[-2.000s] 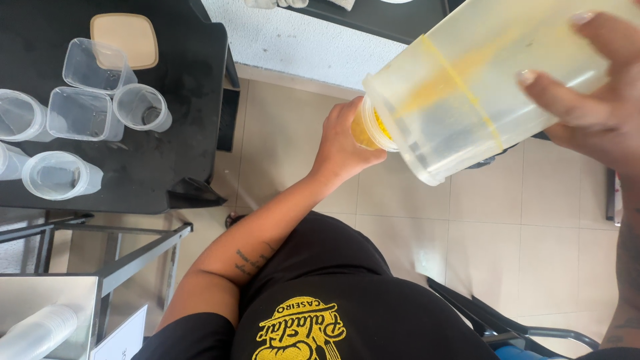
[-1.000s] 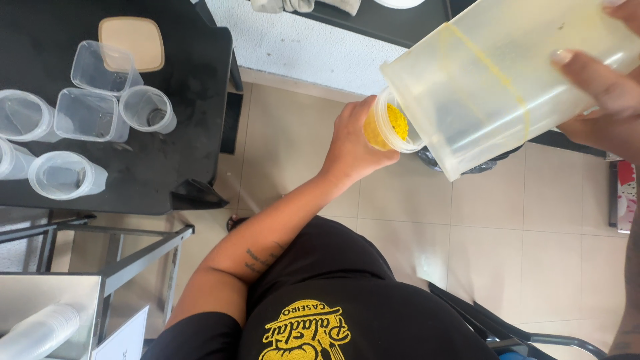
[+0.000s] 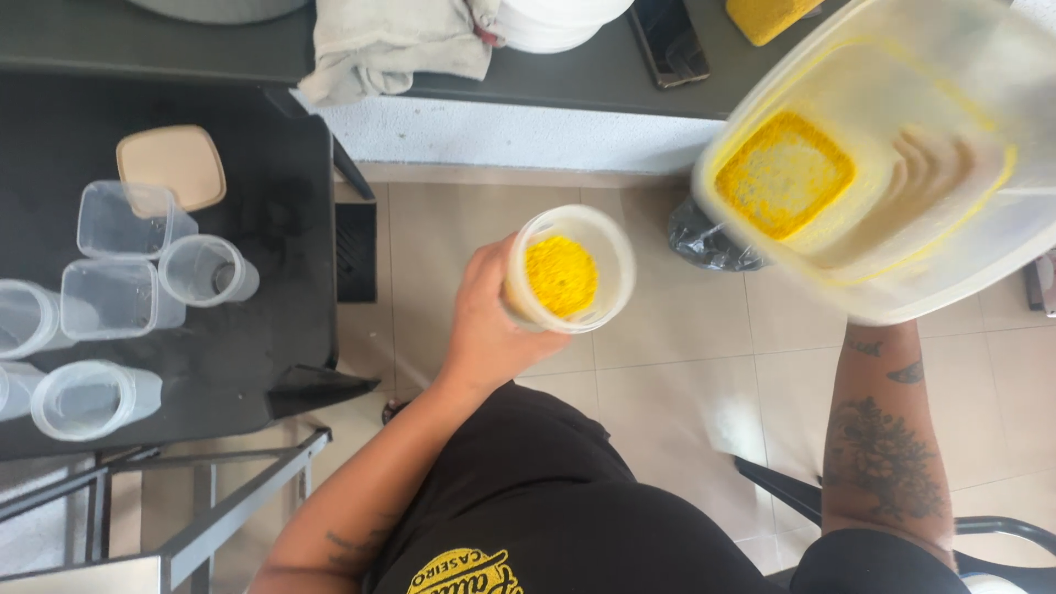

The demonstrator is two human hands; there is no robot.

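Observation:
My left hand (image 3: pixel 491 318) is wrapped around a round clear plastic cup (image 3: pixel 615 268), its mouth facing up. Yellow granular food (image 3: pixel 561 276) lies inside the cup. To the right, a large translucent plastic container (image 3: pixel 916 276) is held up by my right arm, its open mouth toward the camera. A thin yellow layer (image 3: pixel 784 175) covers part of the container's bottom, and fingers show blurred through its wall; my right hand (image 3: pixel 932 177) is behind that wall. The container and the cup are apart.
On the black table (image 3: pixel 239 363) at left stand several clear plastic cups (image 3: pixel 210 271) and a beige lid (image 3: pixel 177 165). The dark counter (image 3: pixel 561 87) bears a cloth (image 3: pixel 392 41), a phone (image 3: pixel 670 45) and a yellow block-shaped item (image 3: pixel 763 16). A black plastic bag (image 3: pixel 709 239) sits below.
The large container was tipped over the cup; now it is away to the right with its mouth turned toward the camera. The left hand still holds the cup, now more upright.

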